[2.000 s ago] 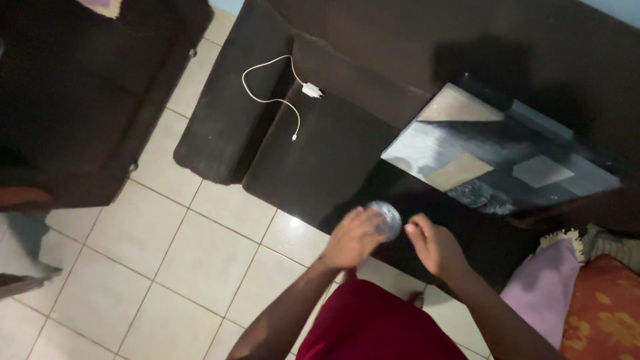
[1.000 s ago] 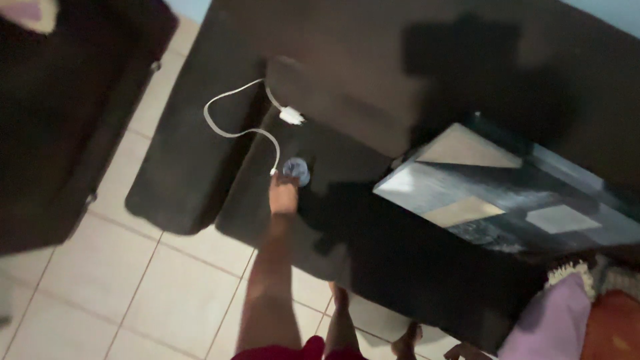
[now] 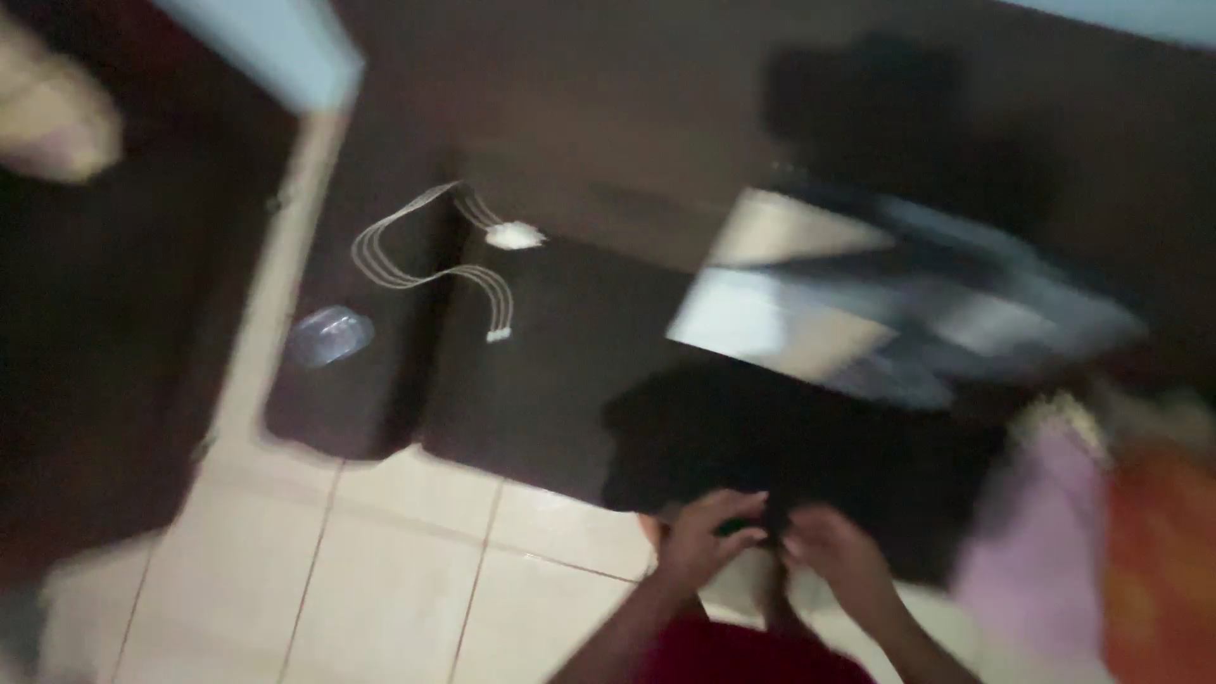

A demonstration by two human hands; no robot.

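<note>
My left hand (image 3: pixel 712 540) is held low in front of my body, fingers apart and curved, with nothing seen in it. Close to its right is my right hand (image 3: pixel 836 551), blurred, its fingers bent; whether it holds anything small cannot be told. A clear, bluish round object (image 3: pixel 332 336), blurred, lies on the arm of the dark sofa at the left. On the sofa, right of that arm's edge, is a white charger plug (image 3: pixel 514 236), from which a white cable (image 3: pixel 380 275) curves round to a small connector (image 3: pixel 499 334).
A large flat item with grey, white and beige patches (image 3: pixel 826 304) lies on the dark sofa (image 3: pixel 560 380). Purple cloth (image 3: pixel 1035 551) and orange cloth (image 3: pixel 1159 551) are at the right. Another dark piece of furniture (image 3: pixel 104 361) stands at the left, past tiled floor (image 3: pixel 399 560).
The round object, near my left hand on the seat one second ago, now lies on the sofa's arm. My left hand has come back towards my body, and my right hand is in view again.
</note>
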